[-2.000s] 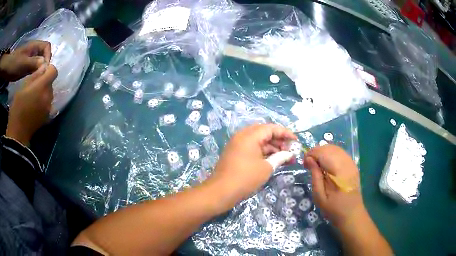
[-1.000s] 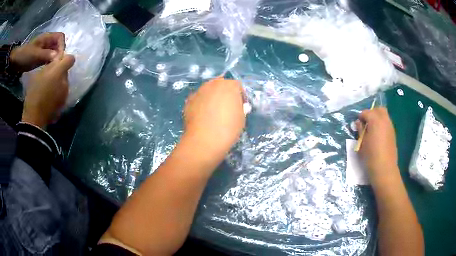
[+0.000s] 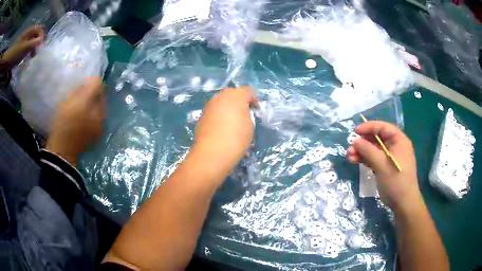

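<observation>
My left hand (image 3: 224, 124) reaches palm-down over the clear plastic sheet (image 3: 153, 143); its fingertips are hidden, so I cannot tell if it holds anything. My right hand (image 3: 388, 153) holds a slim yellow stick (image 3: 387, 151) between its fingers, slanting. A small white holed part (image 3: 353, 138) is at the thumb and fingertips of that hand. Many small holed plastic parts (image 3: 330, 211) lie on the sheet between and below my hands. Several more (image 3: 180, 99) lie beyond my left hand.
An open bag of white pieces (image 3: 370, 63) lies at top right. A narrow box of small white pieces (image 3: 453, 156) stands far right. A white card (image 3: 368, 181) lies by my right wrist. At left, a neighbour's hand (image 3: 79, 116) is by a milky bag (image 3: 53, 69).
My left hand has left my right hand and moved up and left over the sheet. My right hand has moved right with the stick. The neighbour's hands have moved apart.
</observation>
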